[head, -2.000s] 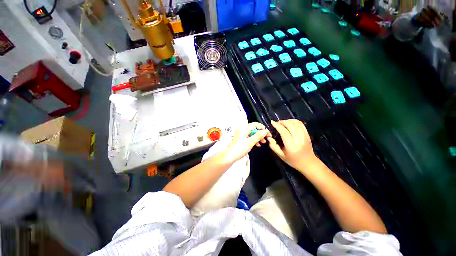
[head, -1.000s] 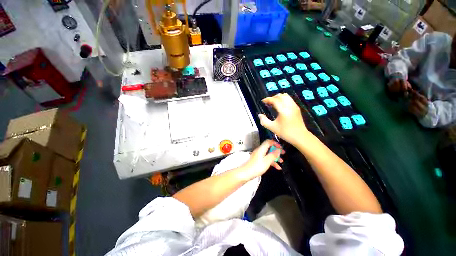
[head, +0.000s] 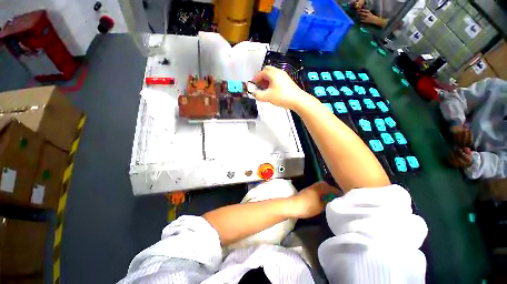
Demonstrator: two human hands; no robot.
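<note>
My right hand [head: 275,87] reaches to the right edge of the fixture, its fingertips pinched close beside a turquoise housing [head: 234,86]. Whether they hold something small is unclear. The housing sits at the back of the fixture, behind its dark block [head: 238,107]; the copper-brown block [head: 198,106] is to the left. My left hand [head: 312,201] is low over my lap, partly hidden by my right sleeve, with a turquoise part [head: 329,197] in its fingers. The gold press head [head: 233,23] stands behind the fixture, cut off by the top edge.
A black blister tray [head: 349,126] with rows of turquoise parts lies right of the white machine base [head: 167,136], on the green conveyor [head: 445,205]. A fan [head: 286,60] is partly behind my right hand. A red emergency stop [head: 266,171] is on the front edge. A coworker's hands [head: 460,145] are at right.
My right hand has moved from over the tray's near-left edge up and left to the fixture. My left hand keeps a turquoise part, now lower and further right. The view has shifted.
</note>
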